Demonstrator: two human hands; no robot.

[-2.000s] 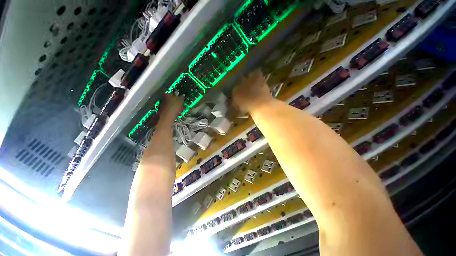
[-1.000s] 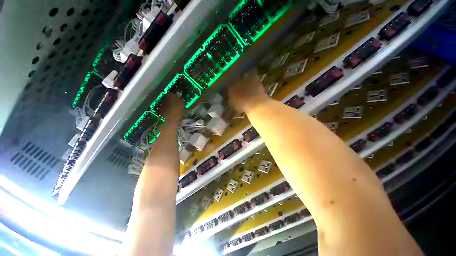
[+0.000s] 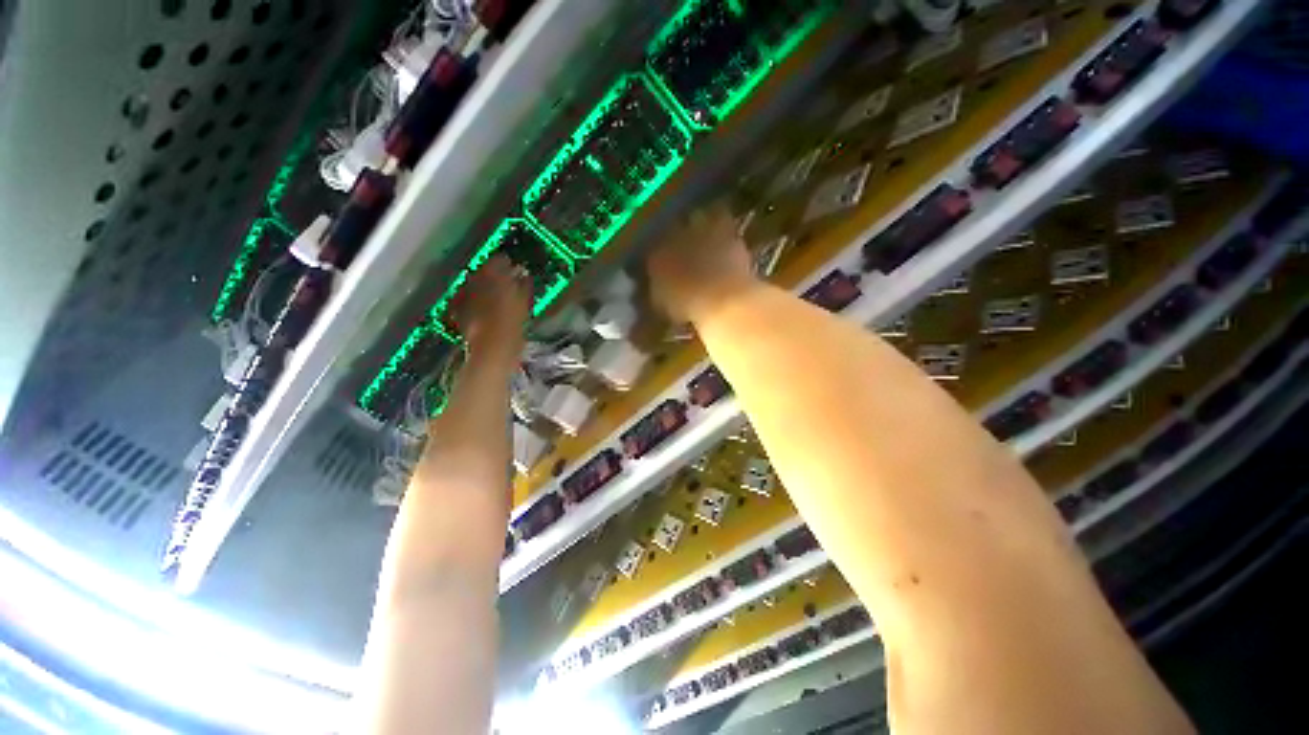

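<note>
My left hand [image 3: 493, 299] is at the back of the shelf, in front of a green-lit indicator panel [image 3: 606, 170]; its fingers are small and dark, and what they hold cannot be made out. My right hand [image 3: 699, 263] is bare and blurred, over the back part of the yellow socket board [image 3: 919, 172], right of the white power adapters [image 3: 569, 408]. Its fingertips are hard to see. The adapters sit in a row with white cords bundled behind them, between my two forearms.
Silvery AC sockets [image 3: 837, 191] lie in diagonal rows. Black and red spring clip terminals [image 3: 919, 227] line the white shelf edge [image 3: 991, 204]. An upper shelf edge [image 3: 359, 244] runs at the left, with adapters behind it. Lower shelves curve below. Bright light glares at lower left.
The view has shifted slightly. My left hand has moved a little down and left from the first frame, staying at the panels. My right hand stays near the same spot beside the adapters.
</note>
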